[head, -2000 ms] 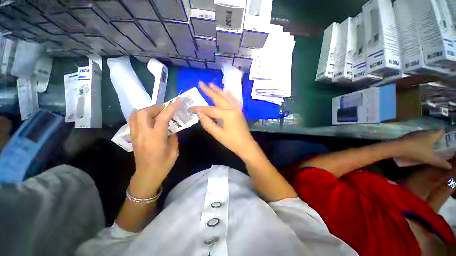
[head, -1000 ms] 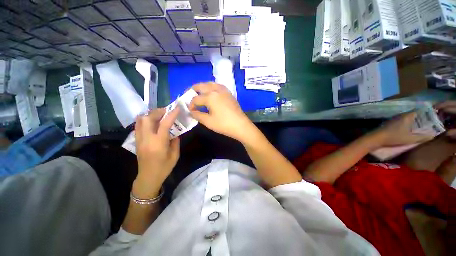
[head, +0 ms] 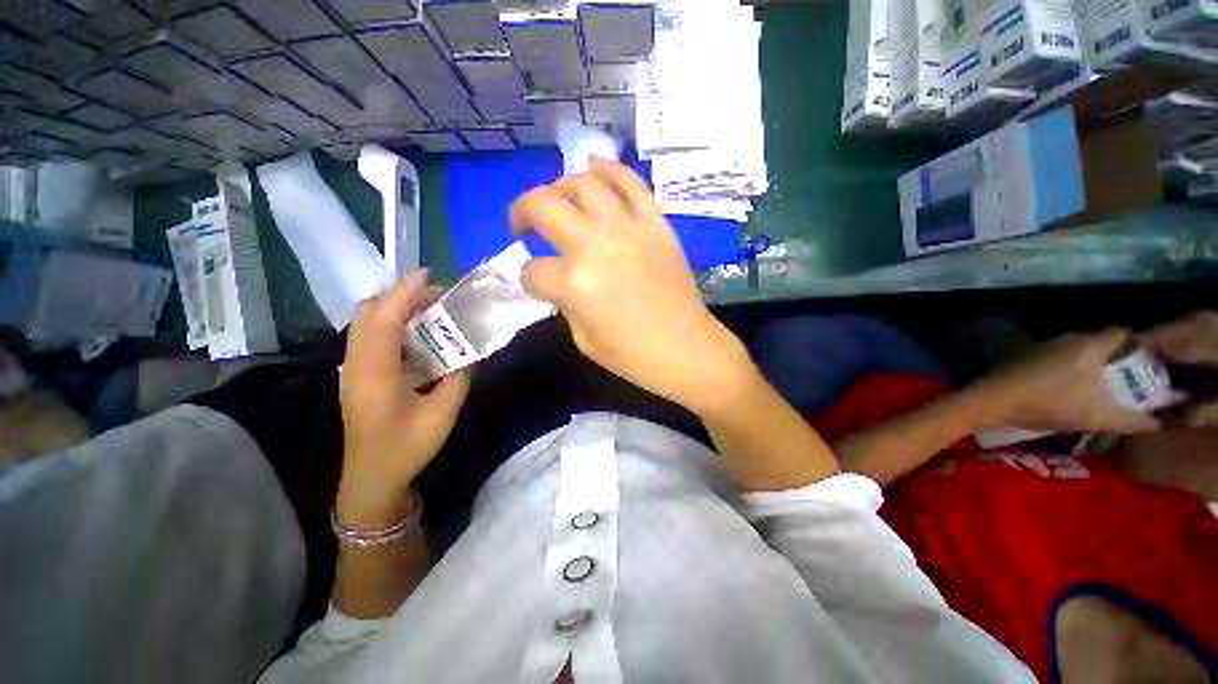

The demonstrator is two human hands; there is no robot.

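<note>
My left hand [head: 391,374] grips a small white retail carton [head: 448,344] with dark print, held tilted above my lap. The carton's far right end looks open, with a pale inside and a raised flap. My right hand [head: 617,274] is at that end, thumb at its edge and fingers bent above. Whether it pinches the flap cannot be told. A white device [head: 397,207] lies on the bench left of the mat, beside a plain white pouch [head: 321,234]. Another white pouch [head: 585,142] lies behind my right hand.
Stacked cartons [head: 334,80] stand behind the blue mat [head: 481,201]. A leaflet stack [head: 701,120] is at its right. Upright cartons [head: 1022,47] and a larger open box [head: 982,194] are farther right. More cartons [head: 221,274] stand at left. A person in red [head: 988,535] works at right.
My right hand has lifted and spread a little at the carton's end. The carton has turned, showing its open end and printed side more. The neighbour's hands have moved.
</note>
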